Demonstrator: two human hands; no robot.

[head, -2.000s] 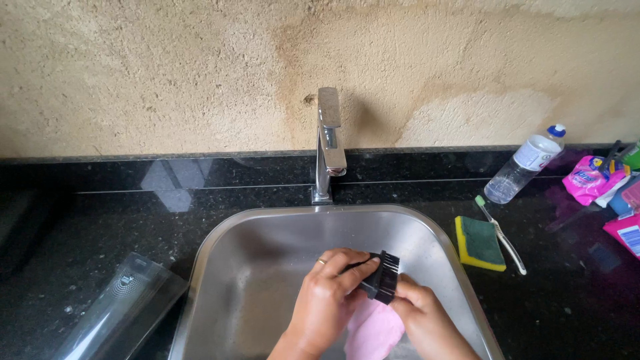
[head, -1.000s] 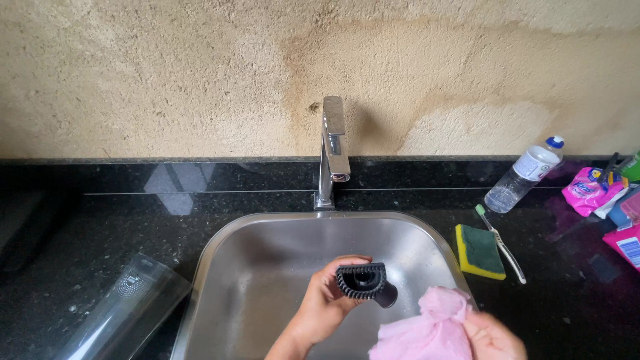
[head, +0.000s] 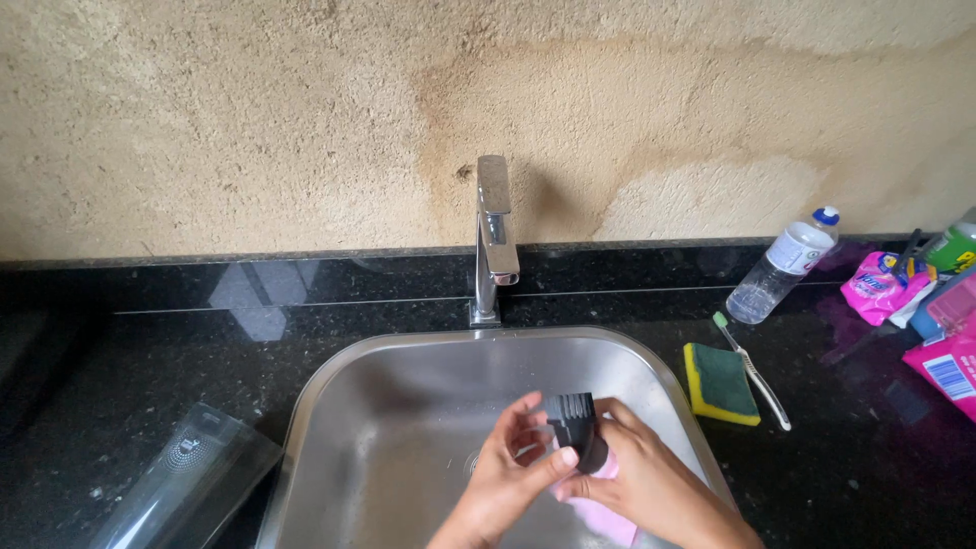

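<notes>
Over the stainless steel sink [head: 396, 427] both hands meet at a black plastic brush attachment [head: 577, 431] with short bristles at its upper end. My left hand [head: 515, 465] has its thumb on the front of the attachment, its other fingers spread and slightly blurred beside it. My right hand [head: 633, 465] grips the lower neck of the attachment from the right, together with a pink cloth [head: 602, 515]. The cloth hangs below the attachment and is partly hidden by the fingers.
A chrome faucet [head: 488, 244] rises behind the sink. On the right of the black granite counter [head: 846, 457] are a yellow and green sponge [head: 720, 383], a toothbrush [head: 759, 380], a plastic bottle [head: 781, 263] and a pink packet [head: 884, 290]. A clear plastic container [head: 191, 473] lies at left.
One second ago my right hand held the bunched cloth apart from the attachment, at the right. Now hand and cloth are at the attachment's neck, and its bristles point up.
</notes>
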